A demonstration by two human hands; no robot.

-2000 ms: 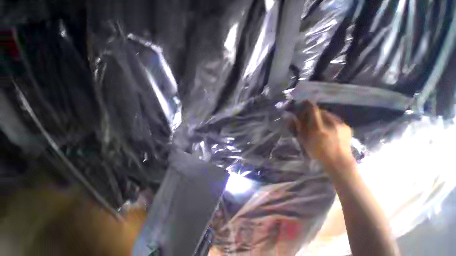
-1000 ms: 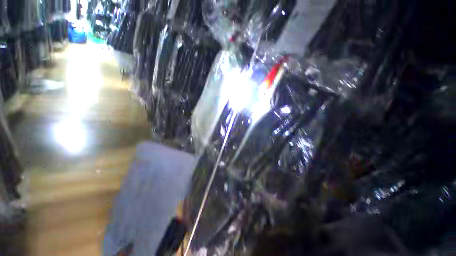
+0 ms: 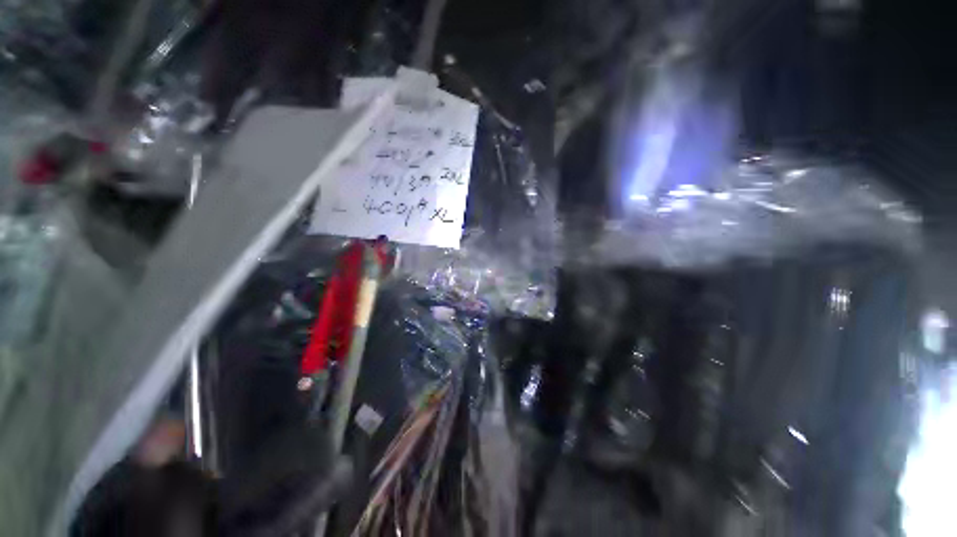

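A large white sheet (image 3: 199, 252) stands tilted at the left, seen at a slant. A blurred fingertip of my left hand (image 3: 163, 438) shows at its lower edge; the rest of the hand is cut off or lost in the dark. A white handwritten label (image 3: 404, 178) with numbers and sizes such as XL and 2XL is on the covered stock, partly behind the sheet's upper edge. A red strip (image 3: 334, 315) and a pale strip beside it hang below the label. My right hand is not in view.
Dark garments in shiny clear covers (image 3: 724, 346) fill the middle and right. Gathered clear film (image 3: 446, 304) lies below the label. A thin shiny pole (image 3: 195, 388) stands at the left. Bright light shows at the right edge.
The view has turned from the aisle to the stock close up. The handwritten label has come into view. The sheet is now seen more edge-on. The right hand, seen two seconds ago, is out of view.
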